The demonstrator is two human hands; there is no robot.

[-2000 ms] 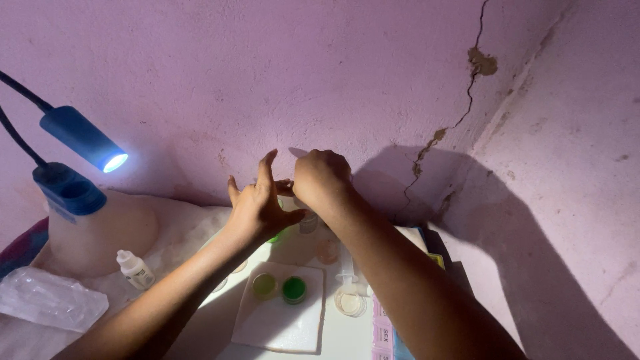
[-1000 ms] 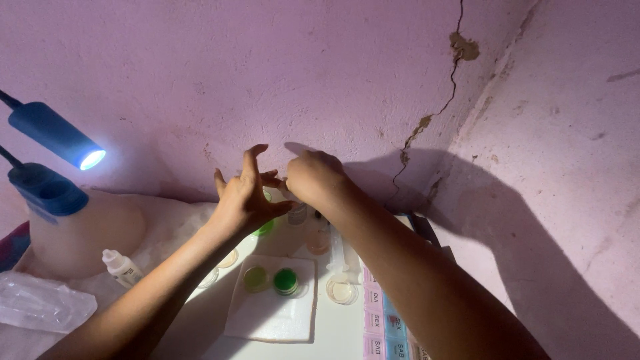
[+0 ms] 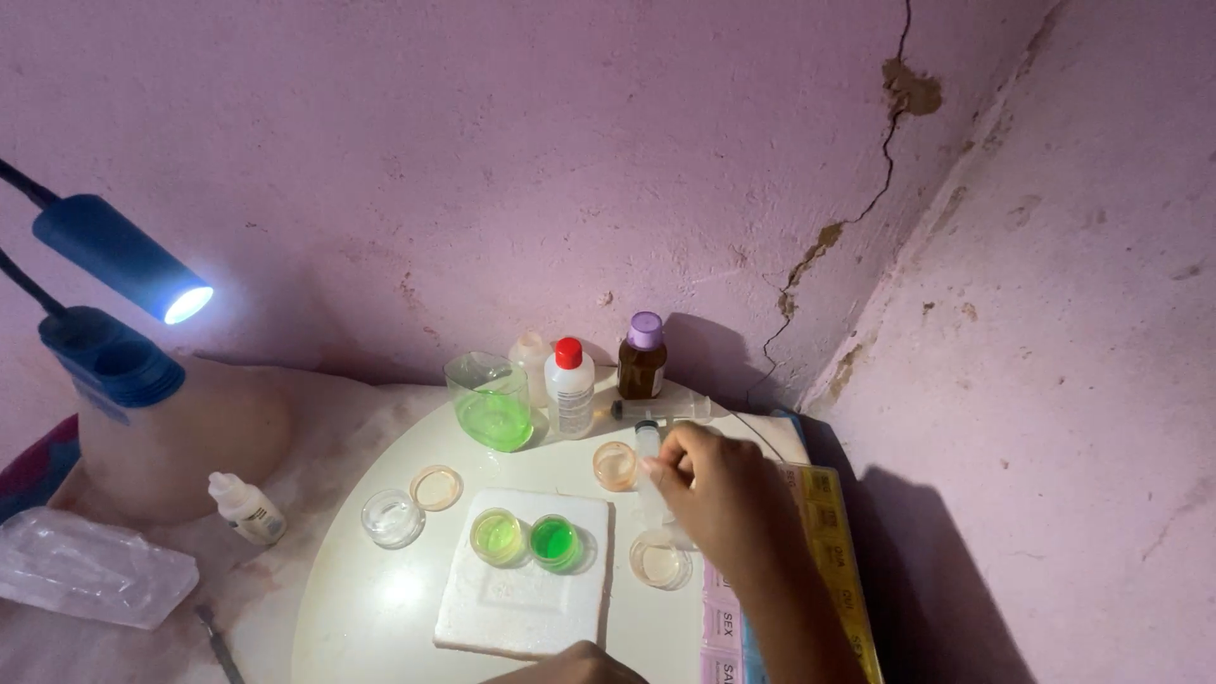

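Observation:
My right hand (image 3: 712, 475) is at the right of the round white table, its thumb and fingertips closed on a clear plastic syringe (image 3: 649, 475). Of my left hand (image 3: 587, 665), only the back shows at the bottom edge; its fingers are hidden. Between the hands lies a white foam slab (image 3: 532, 617) bearing a small cup of pale yellow-green liquid (image 3: 497, 537) and another of deeper green liquid (image 3: 555, 542). Close to the syringe are a round peach-rimmed lid (image 3: 616, 466) and a clear round container (image 3: 659, 560).
Along the wall stand a beaker of green liquid (image 3: 492, 413), a red-capped bottle (image 3: 570, 399), a purple-capped brown bottle (image 3: 642, 361) and another syringe (image 3: 665, 409). Pill organizers (image 3: 836, 560) lie right. Left are a lit lamp (image 3: 123, 252), a dropper bottle (image 3: 247, 508) and clear plastic packaging (image 3: 95, 570).
My hands were close together near the wall and have come apart. The left has dropped to the bottom edge; the right has moved down and right onto the syringe. The bottles behind are now uncovered.

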